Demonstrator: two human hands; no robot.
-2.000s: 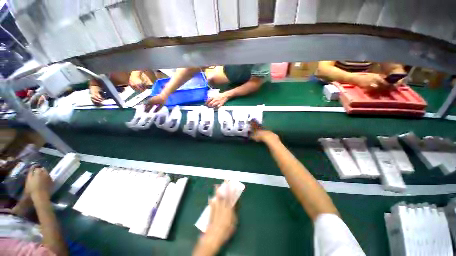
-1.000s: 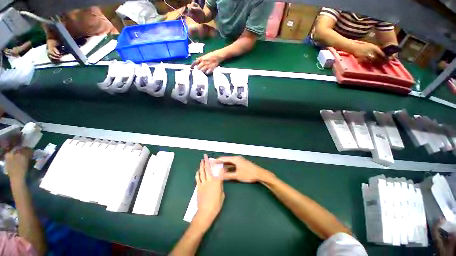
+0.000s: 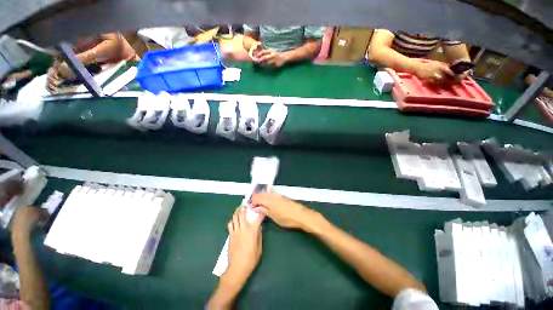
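My left hand (image 3: 245, 237) holds a slim white retail box (image 3: 222, 261) slanted on the green worktop in front of me; the hand covers most of the box. My right hand (image 3: 280, 211) is at the far end of the box, its fingers closed on the lower part of a white bagged product (image 3: 264, 169). The bag's crinkled upper part sticks out beyond my fingers over the white strip. How far its lower end is inside the box is hidden by my fingers. Several more bagged products (image 3: 227, 119) lie in a row on the far side of the belt.
White box rows stand at left (image 3: 109, 224) and right (image 3: 479, 263). More boxes (image 3: 424, 164) lie on the belt at right. A blue bin (image 3: 180, 68), red trays (image 3: 442, 91) and workers' hands are across the line. Another worker's arm (image 3: 27, 254) is at far left.
My right hand has moved slightly forward, and the white bag now shows beyond the box. The single box beside the left row is gone. The product row has one fewer at its right end.
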